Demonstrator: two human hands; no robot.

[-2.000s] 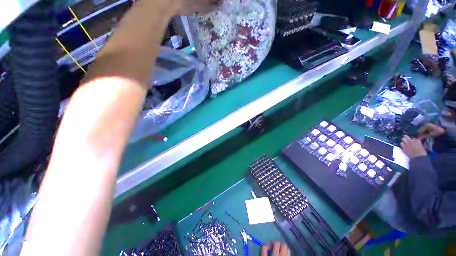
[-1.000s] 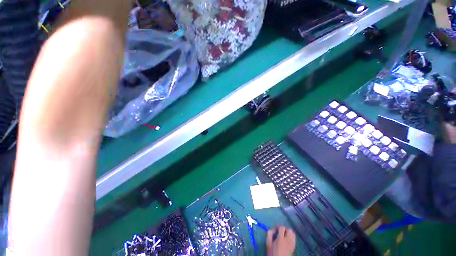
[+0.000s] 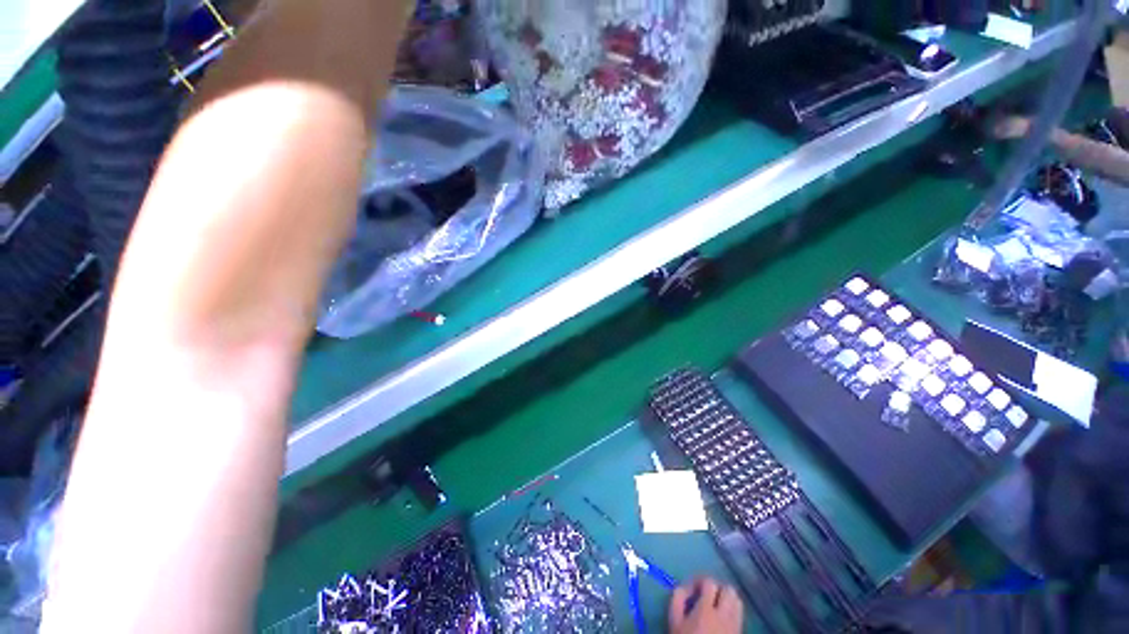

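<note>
My left forearm crosses the left side of the picture, reaching up over the shelf; my left hand is beyond the top edge. A bulging clear bag of small white and red parts point(image 3: 619, 93) hangs or stands on the shelf, right of that arm. My right hand point(image 3: 706, 607) is small and cut off by the bottom edge, its fingers curled; a small dark spot shows at them, and I cannot tell if it is held. Blue-handled nippers point(image 3: 638, 585) lie just left of it. A loose heap of silver-white bits point(image 3: 551, 576) lies further left.
A crinkled clear bag point(image 3: 464, 235) lies on the shelf behind a metal edge point(image 3: 594, 279). A paper note point(image 3: 672, 500), stacked fixtures point(image 3: 731, 452) and a black tray of white squares point(image 3: 854, 434) are on the bench. Dark parts with white strips point(image 3: 359, 604) lie bottom left. Another person's arm is far right.
The view has shifted. My left hand, partly visible at the top two seconds ago, is now out of the picture. My right hand shows more than two seconds ago, still beside the nippers.
</note>
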